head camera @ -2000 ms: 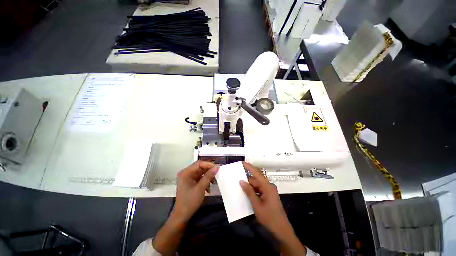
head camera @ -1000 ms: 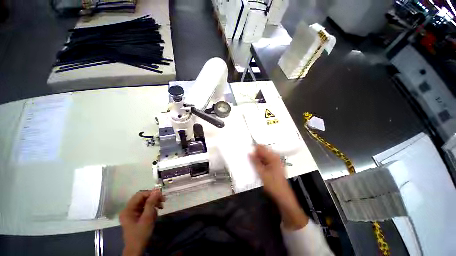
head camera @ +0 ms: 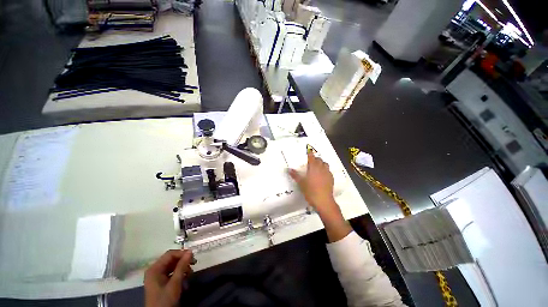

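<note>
My right hand (head camera: 315,183) reaches over the sewing machine's flat cover, thumb and index finger apart, fingertips on white pieces (head camera: 295,160) near the partly covered warning sticker (head camera: 310,150). White on white hides the edges of these pieces. My left hand (head camera: 169,277) is at the table's front edge, left of the machine bed (head camera: 264,202), with thumb and fingers pinched together and no panel visible in it. The needle area (head camera: 225,190) shows no panel. A neat stack of white panels (head camera: 93,247) lies on the table at the left.
A dark steel table (head camera: 408,126) at the right holds bundled panels (head camera: 426,240), a yellow-black strip (head camera: 387,190) with a white tag (head camera: 364,159), a tall tied bundle (head camera: 345,81) and large white sheets (head camera: 505,222). Black strips (head camera: 123,67) lie on a bench behind.
Two seconds ago both hands held a white panel before the machine. My right hand has moved away to the back right, onto the cover; my left hand let the panel go. The view has turned right.
</note>
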